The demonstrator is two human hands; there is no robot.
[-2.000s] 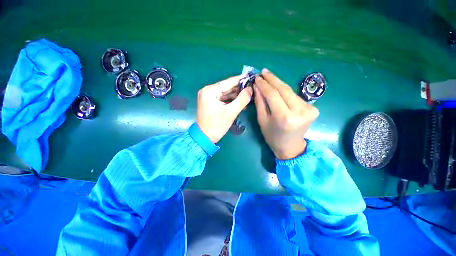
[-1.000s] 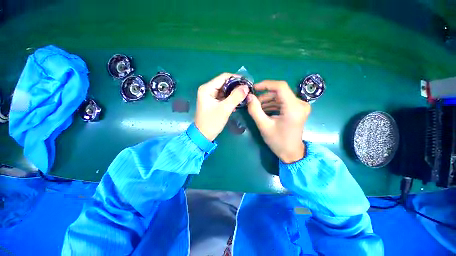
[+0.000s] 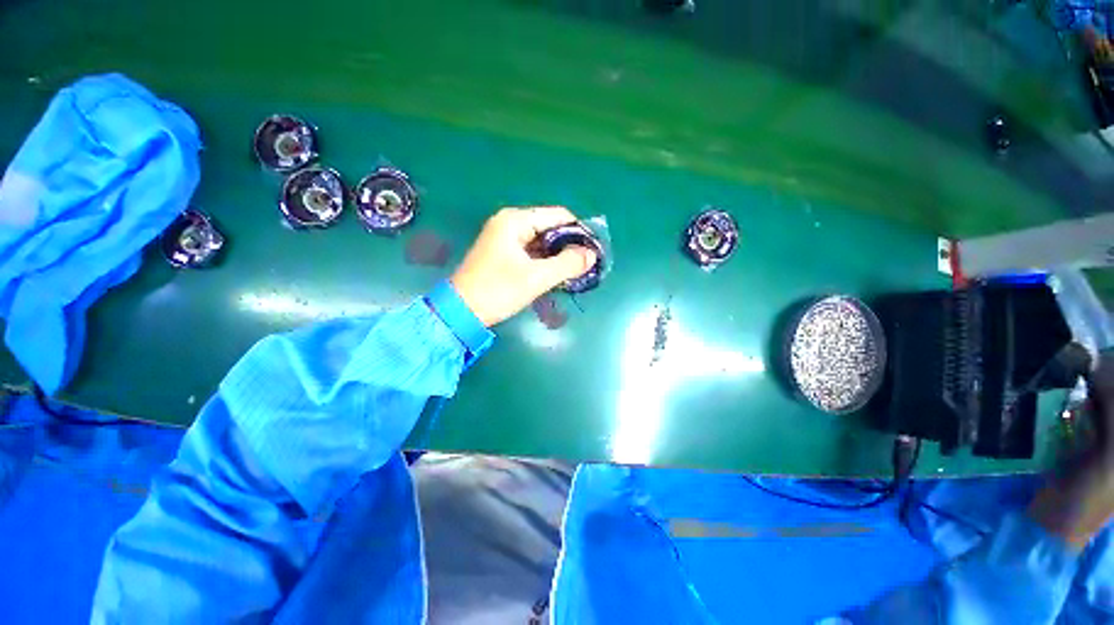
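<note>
My left hand holds a round black unit between thumb and fingers, just above the green bench mat. A small clear film sticks out at the unit's upper right edge. My right hand is at the far right edge, blurred and partly cut off, beside the black soldering iron stand. A dark shape shows at that hand; whether it grips anything cannot be told. The round tin of silver-grey metal wool is attached left of the stand.
Three round units are clustered at the left, with one apart beside the crumpled blue cloth. Another unit lies right of my left hand. A pale bar is behind the stand. A cable hangs at the bench's front edge.
My right hand has left the held unit and moved far right to the stand. My left hand still holds the unit. The view has turned to the right.
</note>
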